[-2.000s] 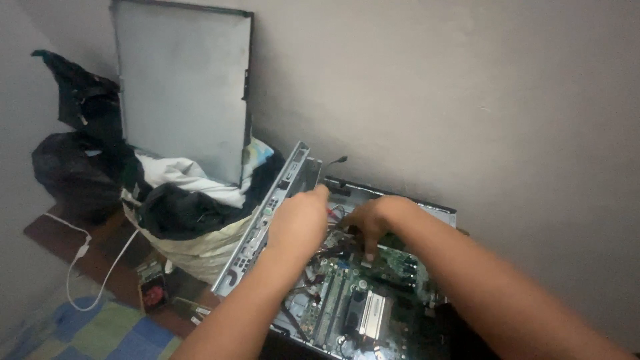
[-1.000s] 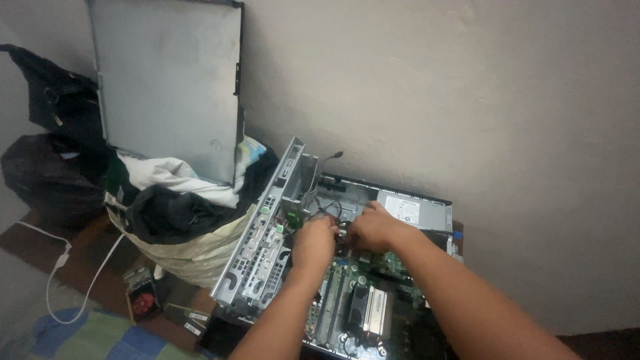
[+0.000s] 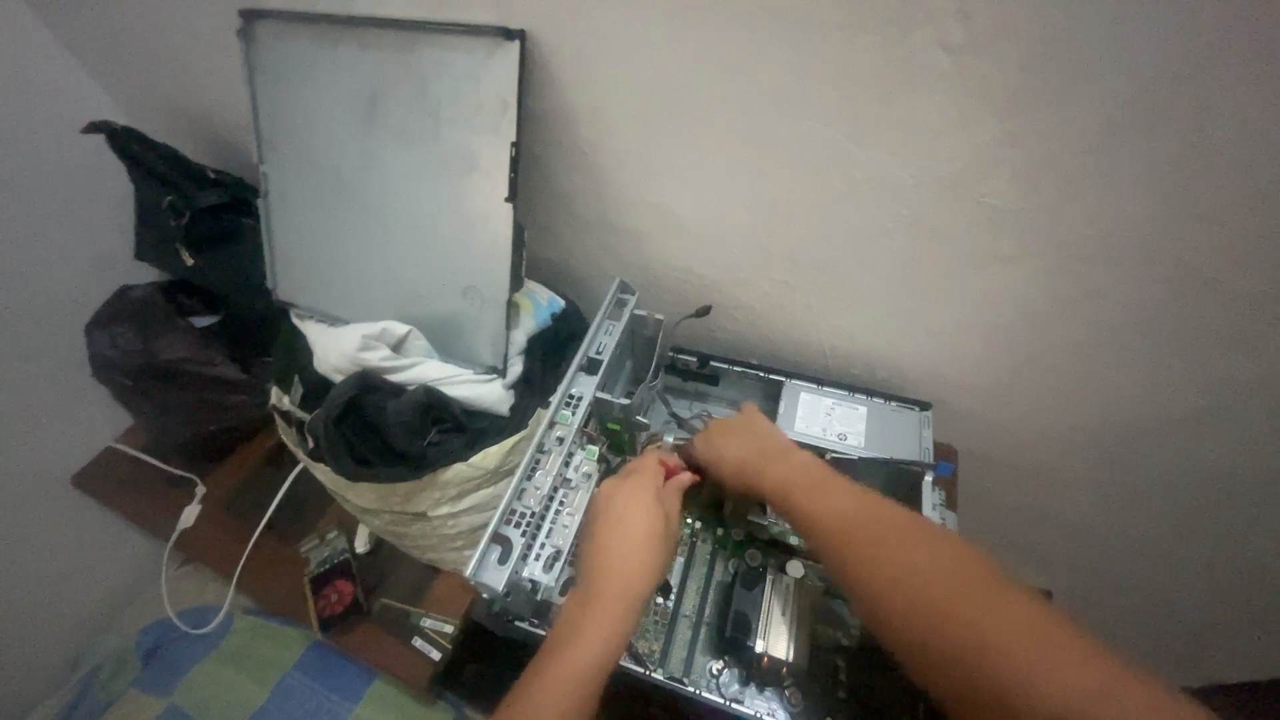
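Note:
An opened desktop computer case [image 3: 850, 380] holds a green motherboard [image 3: 735, 545], a heatsink [image 3: 780, 615] and a labelled metal power supply [image 3: 855, 420]. A metal drive bracket [image 3: 545, 490] stands tilted up along its left side. My left hand [image 3: 635, 500] is inside the case beside the bracket, its fingertips at something small and red. My right hand [image 3: 745, 450] meets it from the right, fingers bent down among cables [image 3: 680, 405]; what they pinch is hidden. A loose cable with a black connector [image 3: 700, 312] sticks up behind the hands.
A metal side panel [image 3: 385, 190] leans on the wall above a pale sack [image 3: 430, 500] stuffed with clothes. Black bags [image 3: 180, 350] lie at its left. A card with a red fan [image 3: 335, 595], memory modules [image 3: 425, 635] and a white cable [image 3: 190, 515] are on the wooden surface [image 3: 120, 490].
My hands have stayed together inside the case; my left hand now shows something red at its fingertips. The power supply, covered by my right arm two seconds ago, is now visible.

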